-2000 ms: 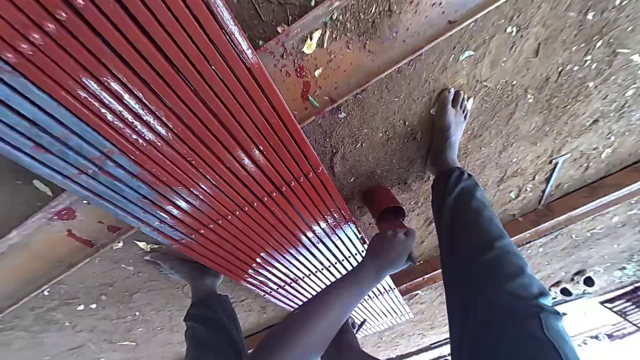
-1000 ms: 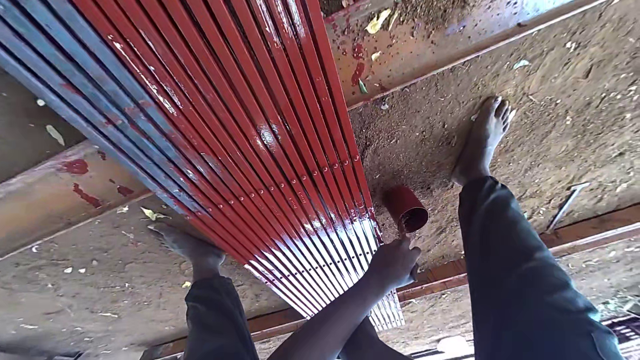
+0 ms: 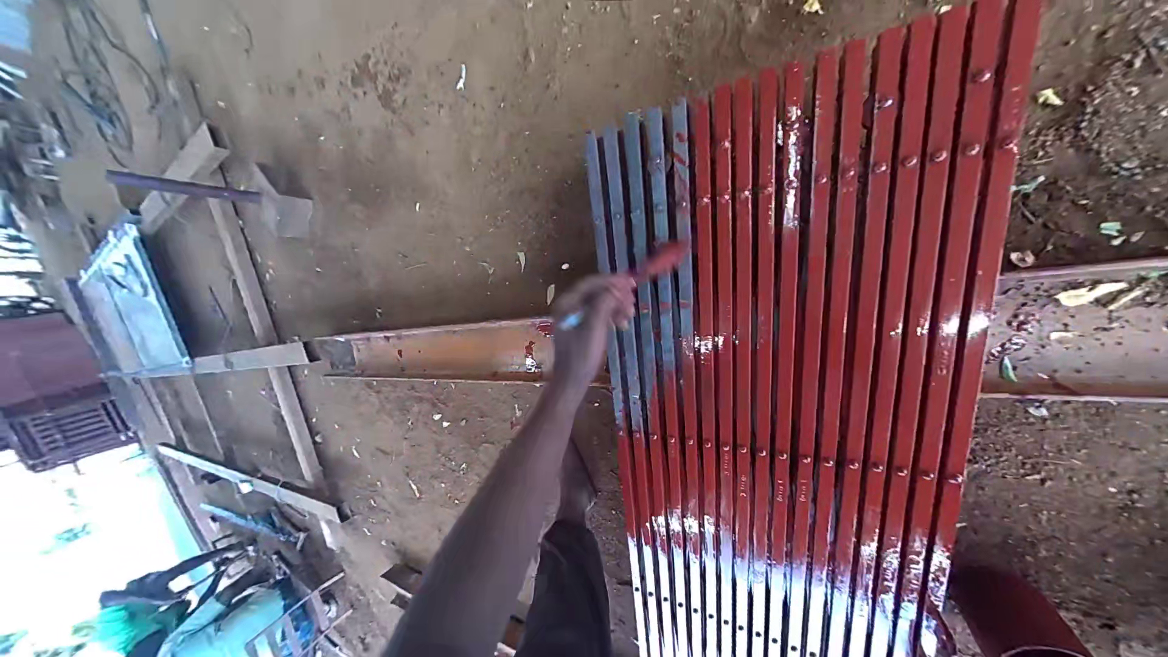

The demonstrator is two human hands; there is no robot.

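Note:
My left hand (image 3: 593, 306) is closed around the handle of a paintbrush (image 3: 662, 260). Its red, motion-blurred bristles are at the blue-grey slats near the left side of a slatted metal panel (image 3: 826, 301). Glossy red paint covers most of the panel. Blue-grey surface shows on the upper parts of the leftmost slats, with red smears on one. Rows of round rivet or bolt heads cross the slats. A red cylindrical container (image 3: 1013, 607) is partly visible beside the panel's lower right edge. My right hand is not in view.
Under the panel runs a rusty metal beam (image 3: 447, 353) spotted with red. My bare foot (image 3: 575, 488) is beside the panel. Left lie timber pieces (image 3: 274, 392), a purple bar (image 3: 182, 186) and a pale metal sheet (image 3: 137, 292). A person (image 3: 228, 620) is at the lower left.
My left hand has left the red container's side and is now over the blue-grey slats at the panel's opposite side. The view has swung strongly to the left.

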